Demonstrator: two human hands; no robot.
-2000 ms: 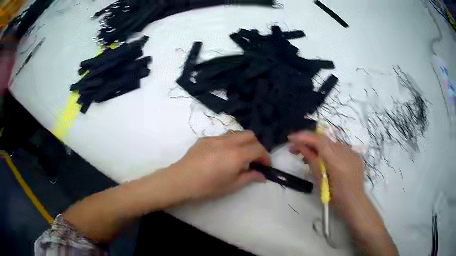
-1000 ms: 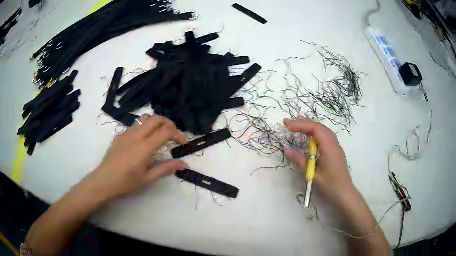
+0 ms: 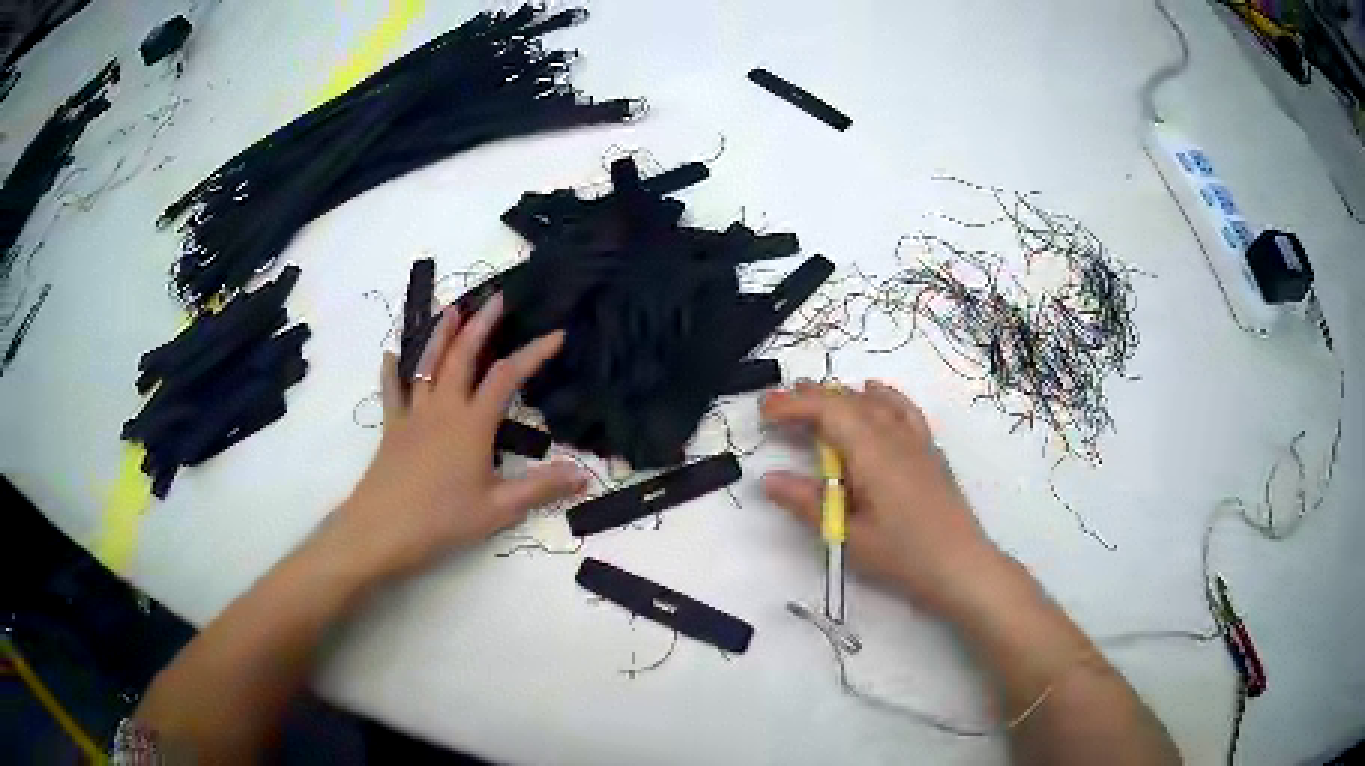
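My right hand [image 3: 861,479] holds the yellow-barrelled trimming pen [image 3: 834,501] upright in the view, its silver rear end towards me. My left hand [image 3: 464,434] is spread with its fingers apart at the left edge of the large heap of black fabric tabs [image 3: 644,322], with a tab end showing beside the thumb. Two loose tabs with small pale slots lie between my hands: an upper tab [image 3: 654,495] and a lower tab [image 3: 663,605] with fine threads by it. Whether my left fingertips press on the heap is hard to tell.
A small stack of tabs [image 3: 225,382] lies at left on yellow tape [image 3: 123,509]. Long black strips [image 3: 374,142] lie behind it. A tangle of thread waste [image 3: 1040,322] is right of the heap. A power strip [image 3: 1220,225] and red-and-black tool [image 3: 1240,644] lie at right; the pen cord [image 3: 928,724] passes my right wrist.
My left hand has moved from the two loose tabs to the heap's left edge, its fingers spreading. The threads near my right hand have moved away to the waste tangle. The pen remains held.
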